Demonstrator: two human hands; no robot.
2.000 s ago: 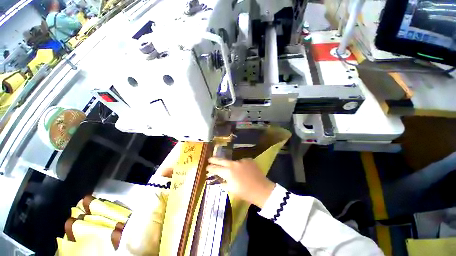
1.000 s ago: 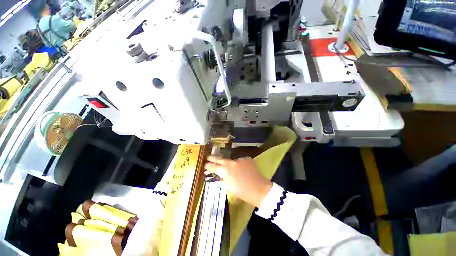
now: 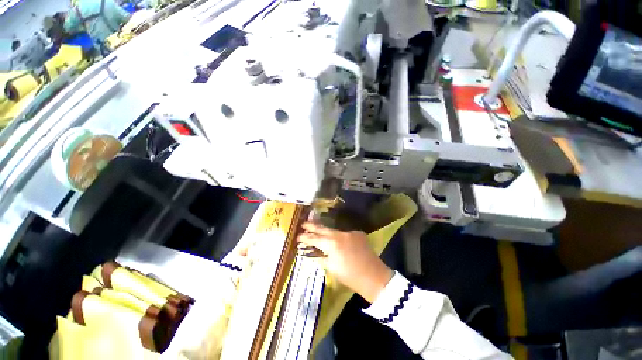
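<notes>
The amber guide plate (image 3: 280, 216) with dark handwriting lies lengthwise on the narrow sewing arm (image 3: 301, 309), its far end under the white machine head (image 3: 264, 133). A yellow fabric piece (image 3: 398, 211) shows right of the arm and hangs down beside it. My right hand (image 3: 345, 256) is at the guide's right edge near its far end, fingers together and bent; whether they pinch cloth is unclear. My left hand (image 3: 246, 242) is blurred and mostly hidden at the guide's left side; its fingers cannot be made out. The needle area is hidden.
Yellow pieces with brown ends (image 3: 112, 320) lie on a white board at lower left. A green-rimmed fan (image 3: 91, 160) stands at left. A black-framed screen (image 3: 605, 70) is at upper right. A yellow floor line (image 3: 512, 288) runs at right. A person (image 3: 98, 21) is at far upper left.
The view has shifted and tilted, so the machine head appears further right. Both hands remain on either side of the guide, the right one in nearly the same place on it.
</notes>
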